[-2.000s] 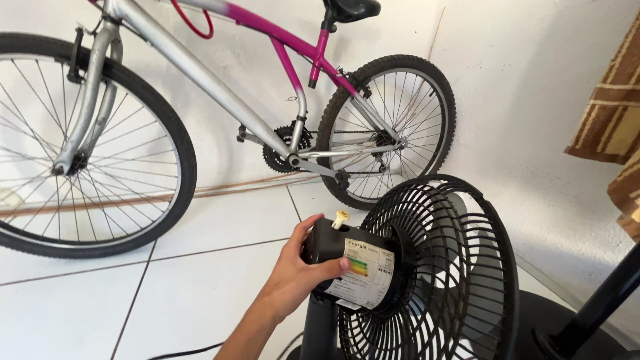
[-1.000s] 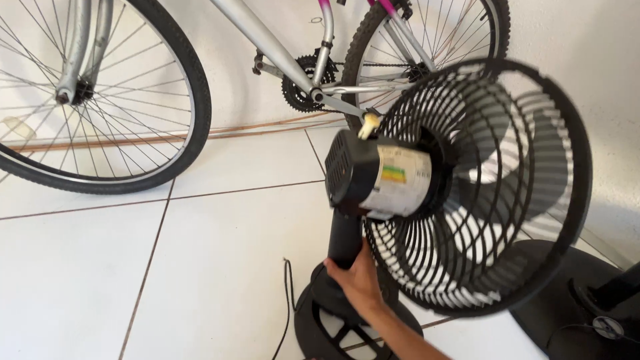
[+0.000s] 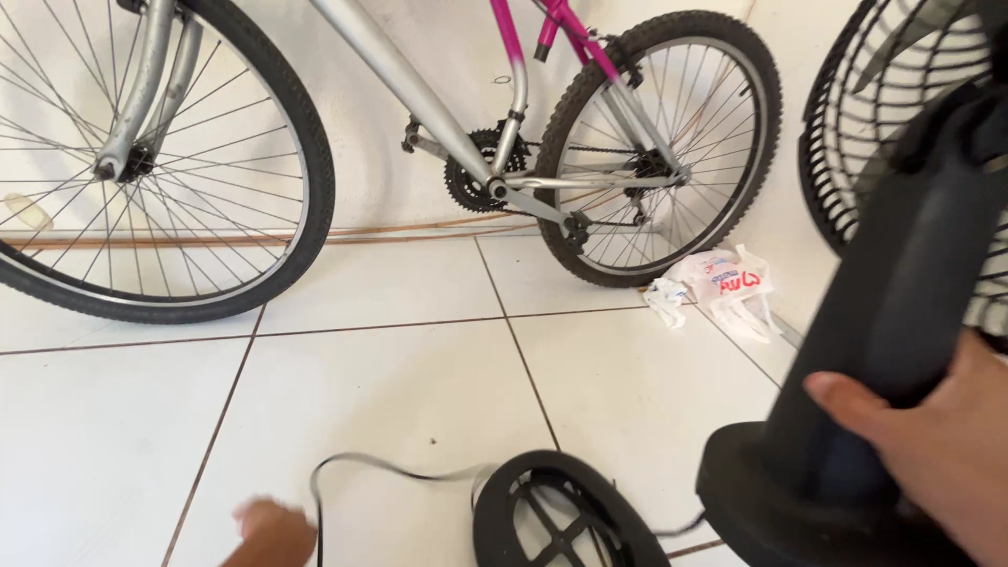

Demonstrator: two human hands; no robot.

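Note:
At the right edge my right hand (image 3: pixel 937 441) is closed around the black plastic stand column (image 3: pixel 890 291) of an electric fan, which leans. The fan's wire-like grille (image 3: pixel 835 134) and blades show behind the column at the upper right. A wide black foot (image 3: pixel 732 480) flares out below the grip. My left hand (image 3: pixel 272 531) is low in the view, blurred, beside a black power cord (image 3: pixel 370 461); whether its fingers hold anything is unclear. Between the hands, an oval black plastic base piece (image 3: pixel 492 512) with cross ribs rests on the floor.
A silver and pink bicycle (image 3: pixel 409 87) stands along the white wall, its front wheel (image 3: pixel 319 189) at left and rear wheel (image 3: pixel 768 126) at centre right. A crumpled white plastic bag (image 3: pixel 728 287) lies by the rear tyre. Thin copper-coloured lines run along the wall's foot. White tiles (image 3: pixel 394 386) cover the floor.
The fan has moved to the right with my right hand on its column. The oval base piece now shows apart from the column. My left hand has come into view at the lower left.

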